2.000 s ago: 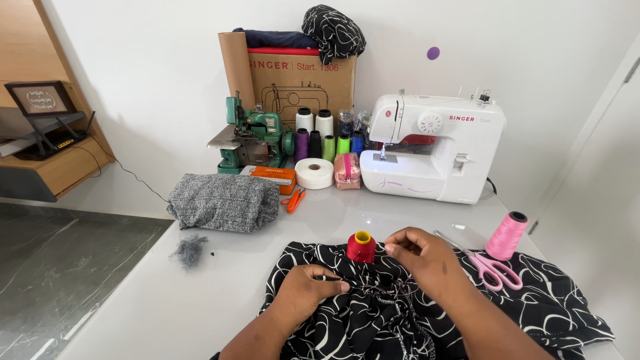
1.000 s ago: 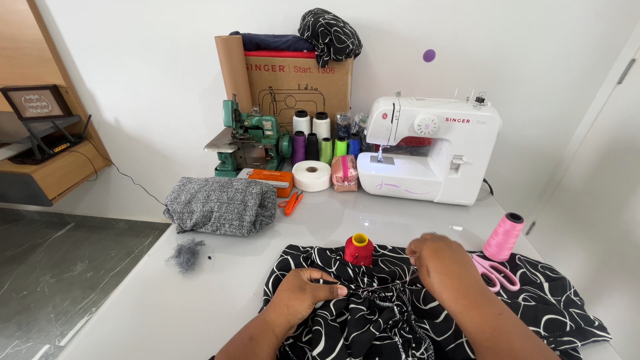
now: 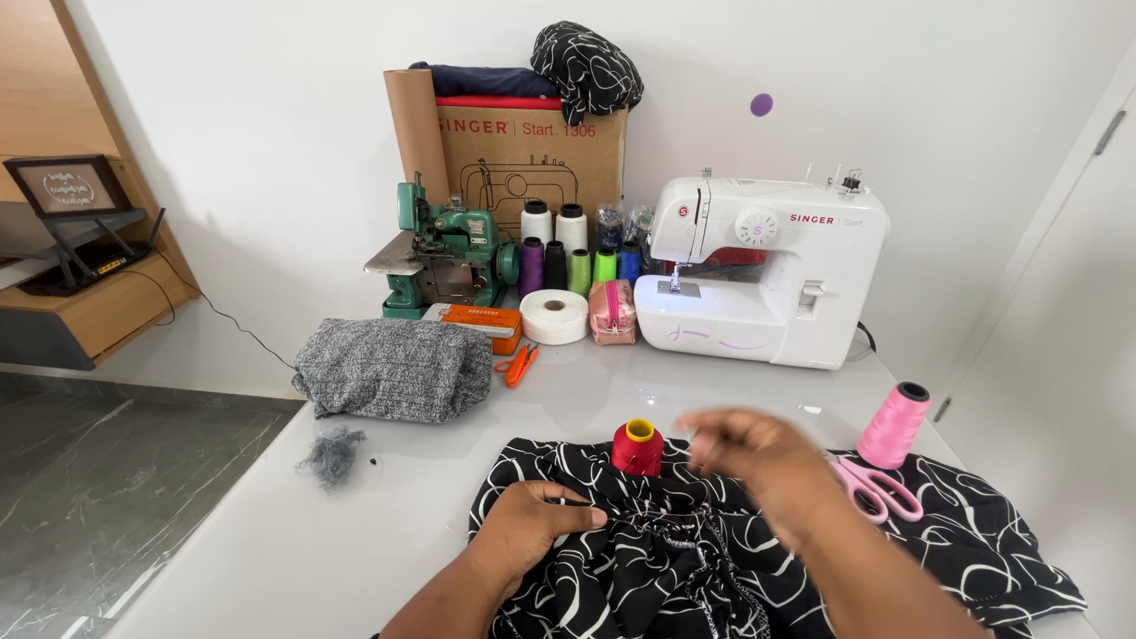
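Black fabric with white swirls lies gathered over the front of the table. My left hand pinches a fold of it between thumb and fingers, left of the gathers. Above the cloth, my right hand is raised and blurred, its fingers curled; whether a needle or thread is between them cannot be seen. A red thread spool with a yellow top stands between the hands at the fabric's far edge, with what look like pins in its side. Pink-handled scissors rest on the fabric beyond my right wrist.
A pink thread cone stands at the right. Behind are a white sewing machine, a green overlock machine, several thread cones, a white tape roll and orange thread snips. Folded grey cloth and grey lint lie left.
My right hand has kept moving above the fabric, its fingers now raised near the red spool. My left hand has stayed on the same part of the cloth.
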